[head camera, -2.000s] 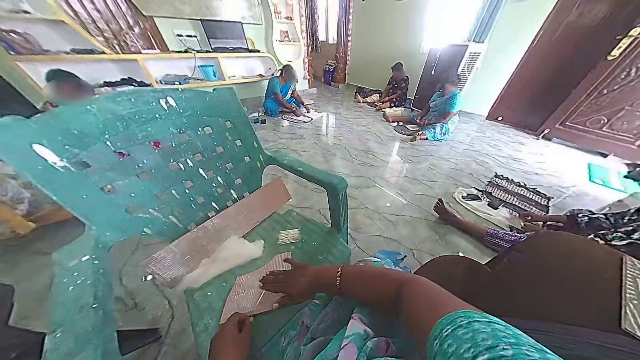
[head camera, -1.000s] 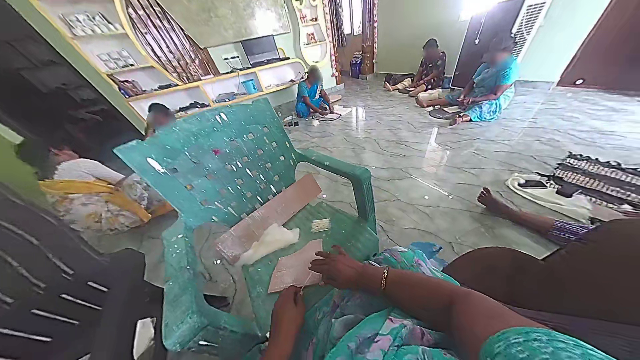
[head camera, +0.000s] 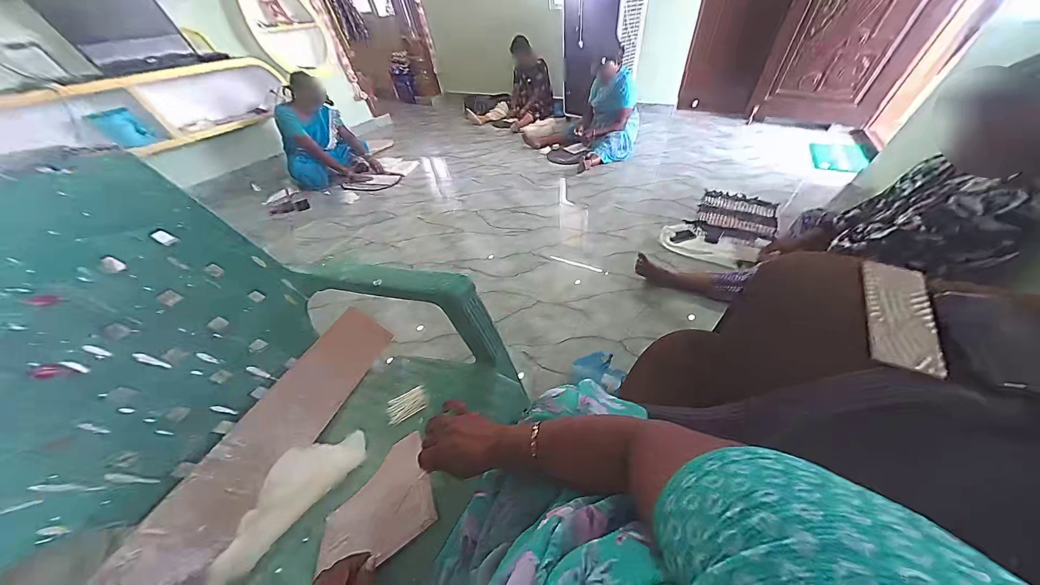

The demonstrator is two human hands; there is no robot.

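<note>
A green plastic chair point(head camera: 463, 398) stands before me, with a thin brownish sheet point(head camera: 382, 505) on its seat. My right hand point(head camera: 461, 443) rests at the sheet's upper right edge, fingers curled; whether it pinches anything is hidden. At the bottom edge of the view, my left hand point(head camera: 345, 571) touches the sheet's lower corner and is mostly cut off. Beside the sheet lies a tuft of white cotton-like material point(head camera: 296, 487), over a long brown board point(head camera: 268, 431) that slants against the backrest. A small bundle of pale thin sticks point(head camera: 407, 405) lies just above my right hand.
The chair's armrest point(head camera: 398, 284) rises beyond the seat. Several people sit on the tiled floor point(head camera: 520, 219), one at the right near a white tray point(head camera: 707, 245) and a striped dark mat point(head camera: 738, 214). A brown rounded seat or cushion point(head camera: 788, 325) is close on my right.
My right hand has drawn back from over the sheet to its edge, its fingers now more curled. The view has swung and come nearer the chair.
</note>
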